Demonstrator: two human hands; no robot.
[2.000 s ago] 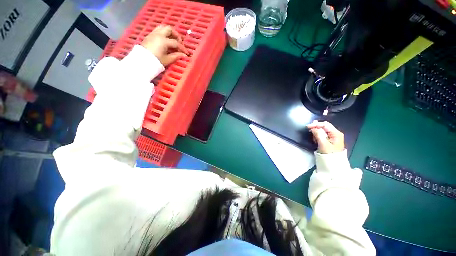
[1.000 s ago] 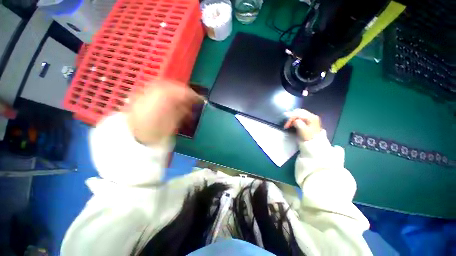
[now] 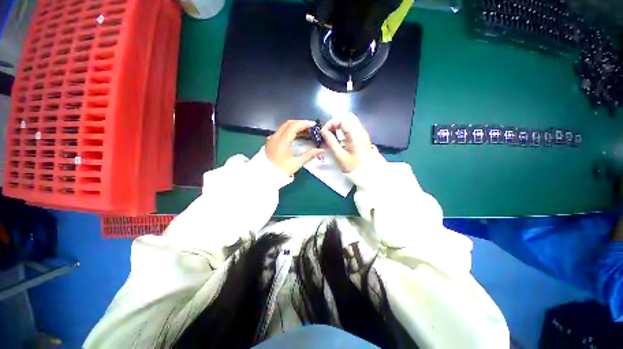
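A small dark module with pale marks (image 3: 316, 132) is held between my two hands, just over the front edge of the black microscope base plate (image 3: 263, 75). My left hand (image 3: 290, 145) grips it from the left with thumb and fingers. My right hand (image 3: 347, 141) has its fingertips at the module's right side; whether they also hold something small cannot be told. The microscope's round black collar (image 3: 350, 65) is above a bright light spot on the plate. White paper (image 3: 331, 174) lies on the mat under my hands, partly hidden by them.
Large red slotted crates (image 3: 136, 109) stand at the left, with a dark glossy slab (image 3: 195, 143) beside them. A row of several modules (image 3: 509, 136) lies on the green mat at the right. Black gridded trays (image 3: 526, 24) are at the right rear. A person's blue sleeve (image 3: 560, 249) shows at the lower right.
My left hand has moved from the red crate to the base plate's front edge and meets my right hand at the module. The view has turned to the right.
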